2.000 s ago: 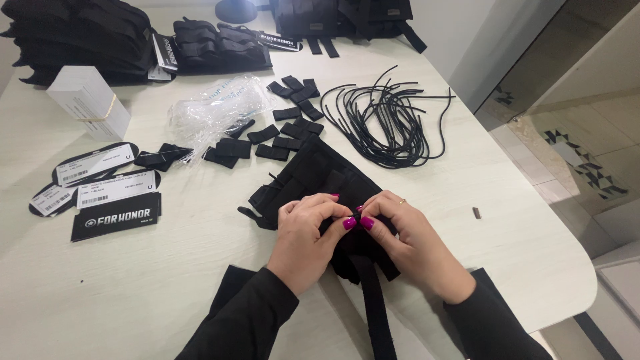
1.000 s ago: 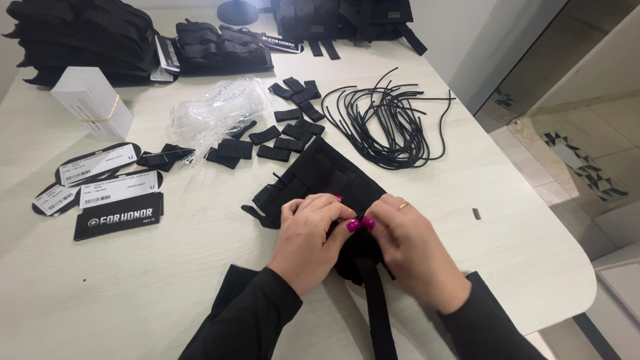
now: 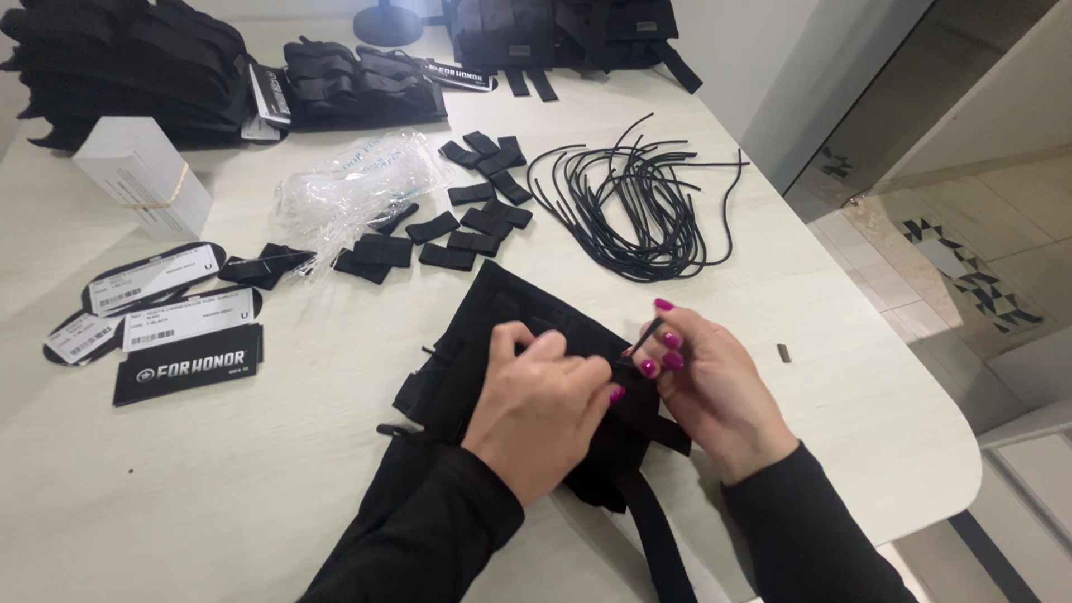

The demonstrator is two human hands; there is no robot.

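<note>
A black fabric pouch (image 3: 477, 335) with a hanging webbing strap (image 3: 657, 536) lies tilted on the table's near part. Over its middle is my left hand (image 3: 544, 410), fingers curled, gripping its fabric near the right edge. My right hand (image 3: 712, 377) is raised at the pouch's right side and pinches a thin black cord end (image 3: 646, 335) between thumb and fingers. Where the cord meets the pouch is hidden by the fingers. Beyond the pouch lie a loose bundle of black elastic cords (image 3: 636, 226) and several short folded black webbing pieces (image 3: 494, 222).
Clear plastic bags with thin ties (image 3: 352, 184) lie left of the webbing pieces. Farther left are a banded stack of white cards (image 3: 151, 180) and printed tags (image 3: 188, 364). Black pouches (image 3: 360, 88) line the back. A small brown piece (image 3: 784, 353) lies near the table's right edge.
My hands, earlier close together with fingertips meeting on the pouch, are now apart. The right has moved up and right, with the cord end showing in its fingers.
</note>
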